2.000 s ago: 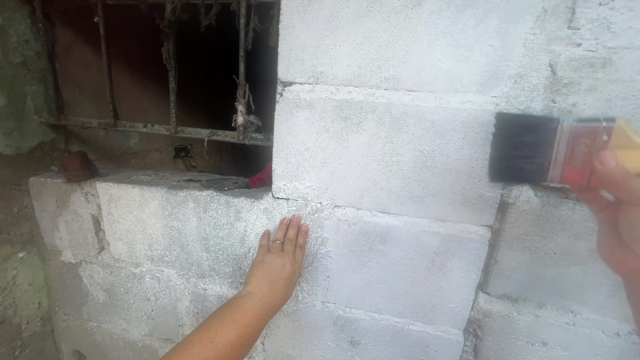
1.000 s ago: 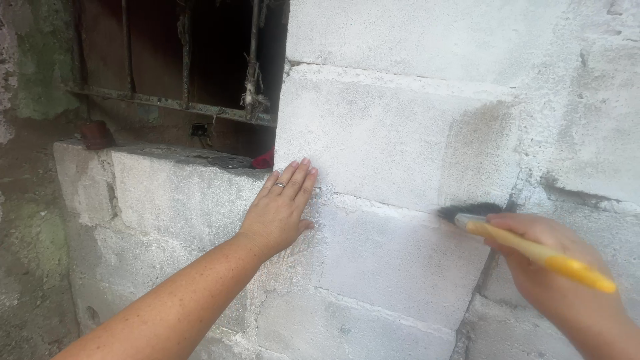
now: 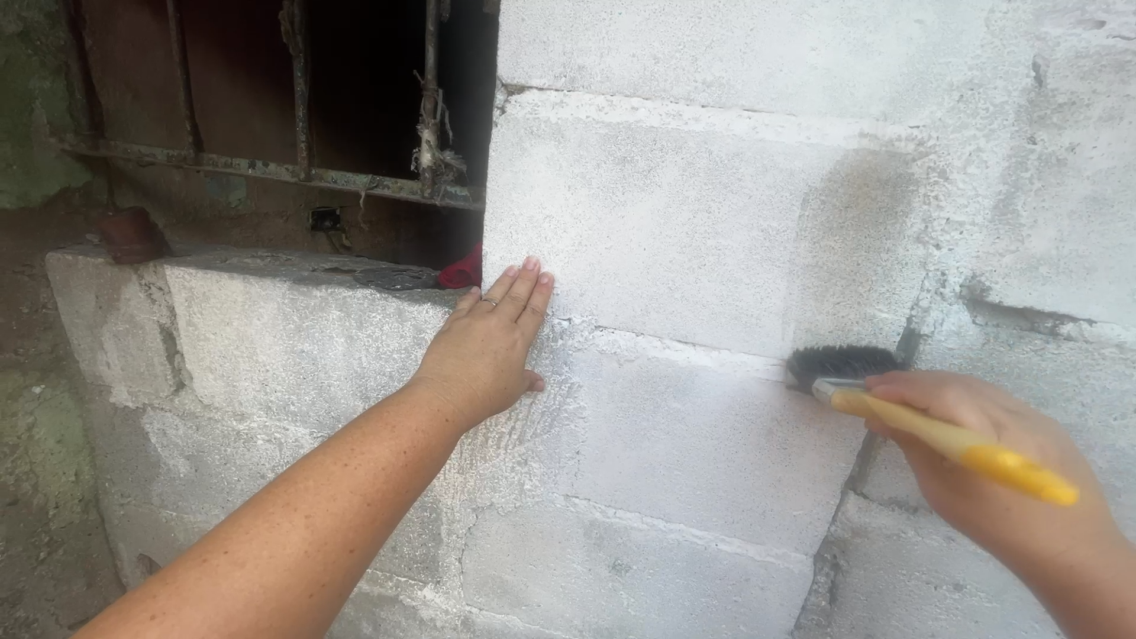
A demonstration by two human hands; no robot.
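Note:
My left hand (image 3: 497, 346) lies flat on the white-coated concrete block wall (image 3: 657, 231), fingers extended, just below the lower right corner of the window opening. It holds nothing. At the right, my right hand (image 3: 994, 435) grips the yellow-tipped handle of a wide paintbrush (image 3: 941, 435). The brush's dark bristles press against the wall at a mortar joint, beside a vertical crack. Above the bristles a darker, damp-looking patch (image 3: 856, 222) runs up the block.
Rusty metal window bars (image 3: 302, 98) cross the dark opening at upper left. A small reddish-brown pot-like object (image 3: 131, 235) stands on the block ledge (image 3: 266, 259), and a red item (image 3: 461, 269) lies at its right end. A greenish rough wall (image 3: 40, 461) borders the left.
The brush has come from the right onto the block, and a dark patch now shows where the block was pale two seconds ago. My left hand stays on the wall.

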